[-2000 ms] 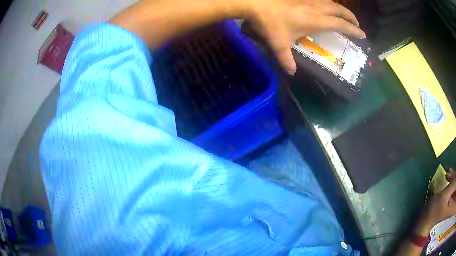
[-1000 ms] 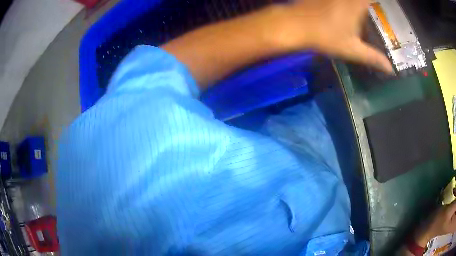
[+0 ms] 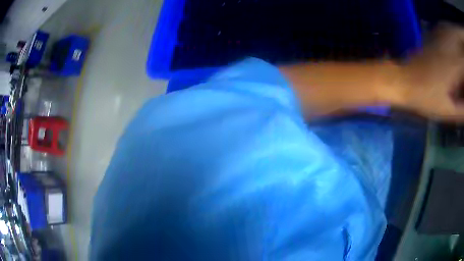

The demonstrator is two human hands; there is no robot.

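Note:
My left hand (image 3: 441,76) is at the right edge, blurred and cut off by the frame. Its fingers look curled, but I cannot tell whether it holds anything. My bare left forearm reaches to it from the light blue sleeve, across the near side of the large blue tote (image 3: 158,43). The tote's inside is dark, with faint small specks. A black foam pad (image 3: 442,204) lies on the green bench mat (image 3: 419,244) at the lower right, below my left hand. My right hand is out of the picture. No phone can be made out.
The bench edge curves down the right side, beside my lap. Grey floor (image 3: 109,112) with a yellow line lies to the left. Along the far left are blue bins (image 3: 71,55), a red stool-like object (image 3: 49,135), a blue box with a white label (image 3: 40,201) and metal racking.
The view has swung left, bringing more floor and bins in. The orange-strip phone, yellow sheets and right hand have left the picture. My left hand's spread fingers now look curled.

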